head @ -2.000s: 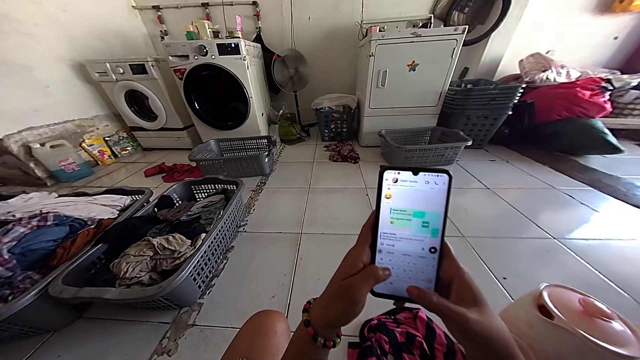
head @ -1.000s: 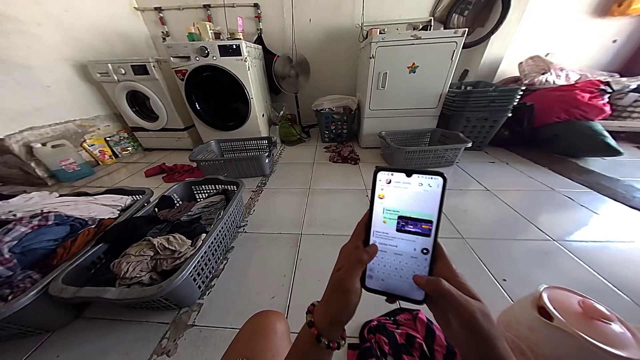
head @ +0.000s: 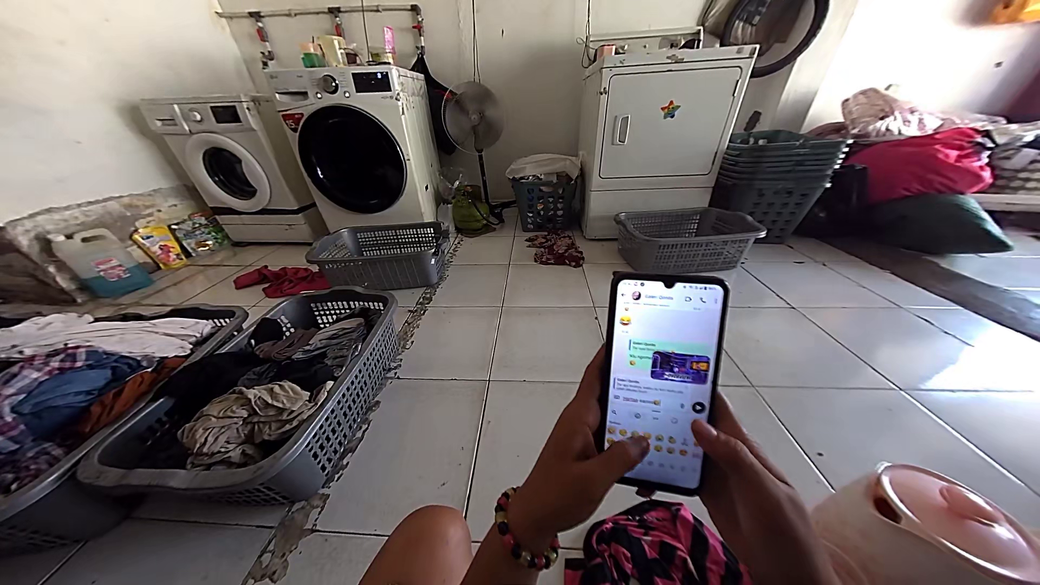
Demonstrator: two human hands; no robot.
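A smartphone (head: 662, 382) in a dark case is held upright between both hands, its lit screen showing a chat and a panel of emoji. My left hand (head: 573, 463) grips its left edge, the thumb over the lower part of the screen; a beaded bracelet (head: 524, 532) circles that wrist. On the phone's right edge is my right hand (head: 751, 479), its thumb by the screen's right side. Below the phone lies a pink and black patterned cloth (head: 658, 544), beside my bare knee (head: 426, 544).
Two grey laundry baskets (head: 325, 443) of clothes stand at left. Farther back are a grey basket (head: 382, 256), another grey basket (head: 686, 241), front-load washing machines (head: 353, 154), a white dryer (head: 666, 122) and a pedestal fan (head: 474, 118). A pink lidded container (head: 934, 528) is at lower right.
The lower part of the phone's screen has changed from a keyboard to an emoji panel. My left thumb has moved from the phone's left edge onto the screen.
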